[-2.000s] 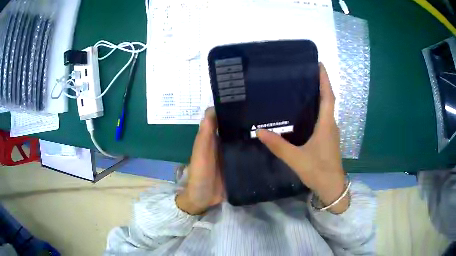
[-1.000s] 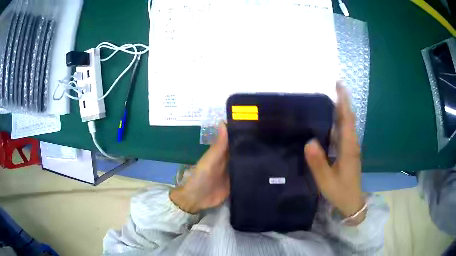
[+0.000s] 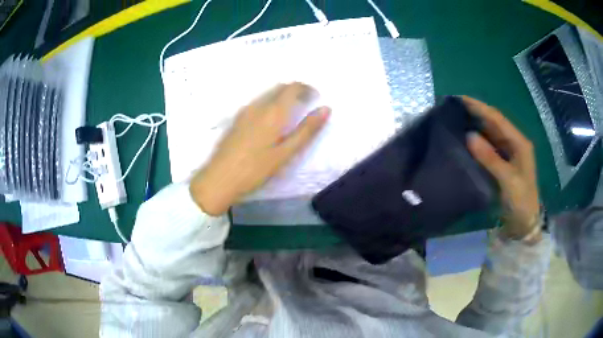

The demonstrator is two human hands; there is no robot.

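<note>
The black tablet is tilted over the bench's front edge, with a small white label on the side facing up. My right hand grips its upper right end. My left hand is blurred and lies over the white record sheet; it holds no tablet, and I cannot tell if its fingers touch the sheet. Bubble wrap shows beyond the sheet's right side and below its lower edge.
A row of wrapped tablets stands at left. A white power strip with cords and a black adapter is beside it, near a pen. A wrapped tablet lies at right. A red stool is lower left.
The tablet has turned and moved right, now held by my right hand alone. My left hand has let go of it and moved up over the sheet. The view has shifted.
</note>
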